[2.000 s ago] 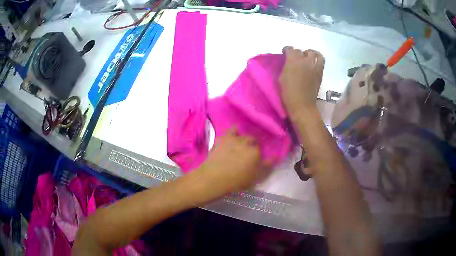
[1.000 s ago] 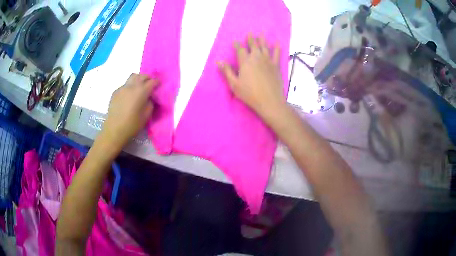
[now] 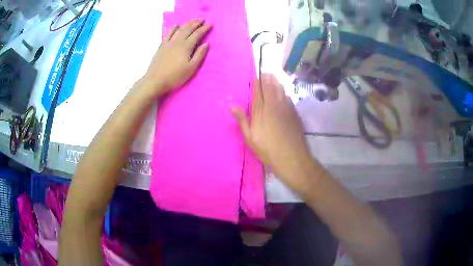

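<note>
A bright pink fabric panel [image 3: 202,140] lies flat on the white table, its lower end hanging over the front edge. A narrow strip of pink cloth [image 3: 253,182] shows along its right side; I cannot tell whether it is a separate piece. My left hand [image 3: 181,54] rests on the panel's upper left, fingers apart. My right hand [image 3: 269,119], blurred, lies at the panel's right edge, fingers pointing up; its fingertips are unclear. The sewing machine [image 3: 373,57] stands to the right, with its needle area beside my right hand.
Scissors [image 3: 377,117] with dark and yellow-orange handles lie right of the needle area. A grey box [image 3: 14,78] and coiled cords [image 3: 23,130] are at the far left. Pink cloth [image 3: 46,228] is heaped low at left by a blue crate [image 3: 7,208]. The table's front edge [image 3: 352,182] curves below.
The wide panel has shifted left over the narrow piece's place, with a strip now showing at its right. My left hand has moved up and right onto the cloth. The view has shifted.
</note>
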